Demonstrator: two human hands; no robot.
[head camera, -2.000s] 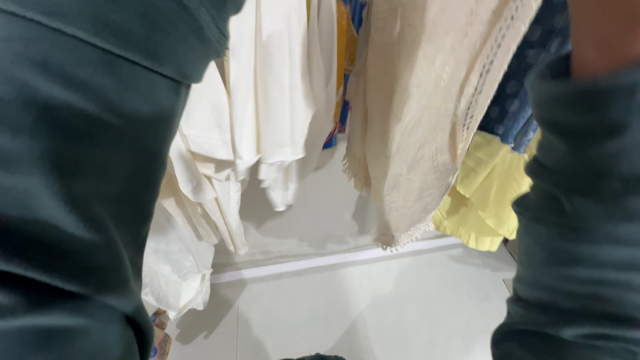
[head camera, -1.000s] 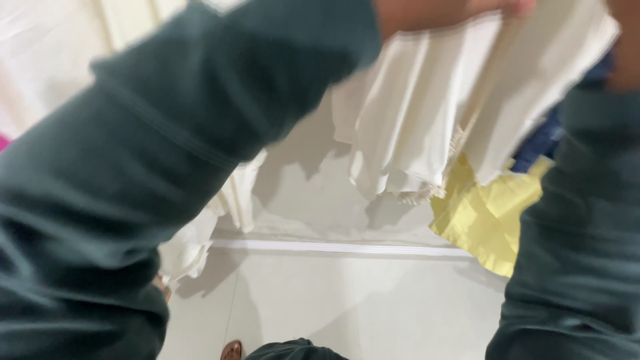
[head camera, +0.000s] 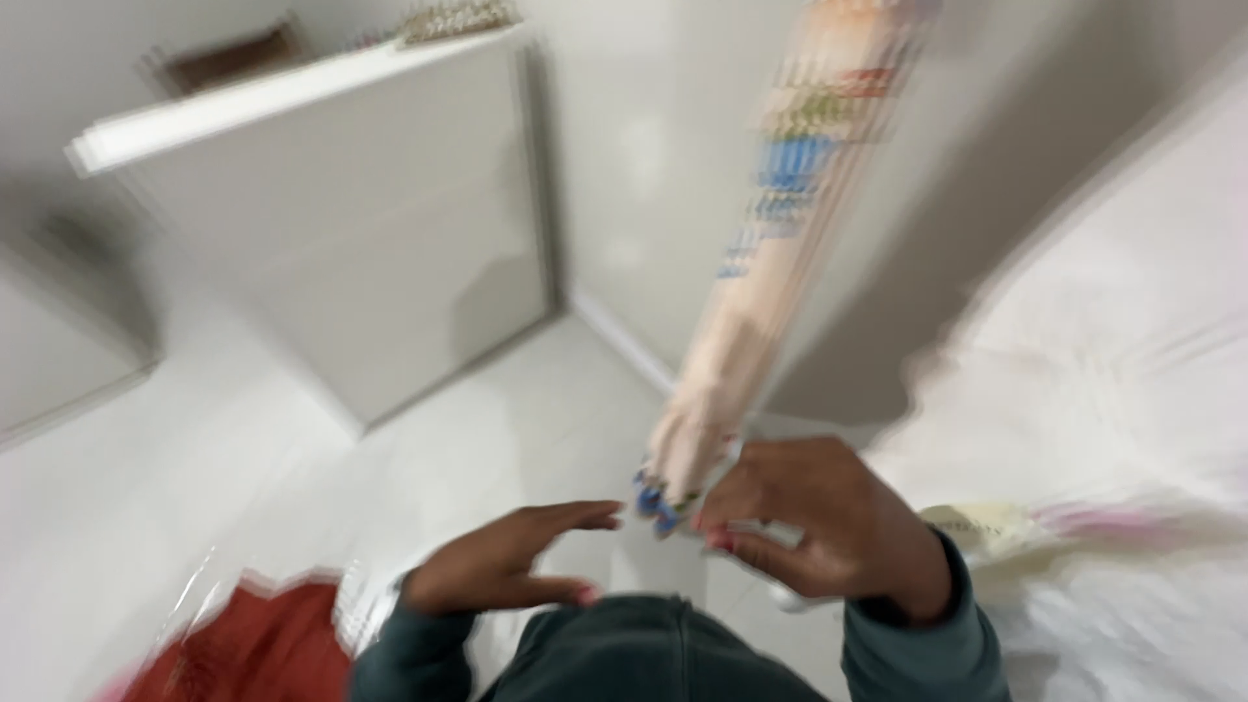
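A long, pale pink hanging cloth (head camera: 751, 322) with blue, green and red patterning runs from the top down to the middle of the head view, blurred. My right hand (head camera: 819, 517) is at the cloth's lower end, its thumb and fingertips close to the edge; whether they pinch it is unclear. To the left of that end, my left hand (head camera: 517, 559) holds nothing, thumb and fingers apart. Both wrists are in dark green sleeves.
A white counter (head camera: 322, 88) with a beaded item (head camera: 458, 19) on top stands at upper left. Red fabric (head camera: 253, 643) beside clear plastic lies at lower left. White fabric (head camera: 1121, 370) fills the right side, near a pale yellow piece (head camera: 975, 526). Pale floor (head camera: 487, 419) shows between.
The view has swung from the hanging white, beige and yellow clothes to the counter and patterned cloth. Both hands, raised and partly out of view before, now show low in front of my body.
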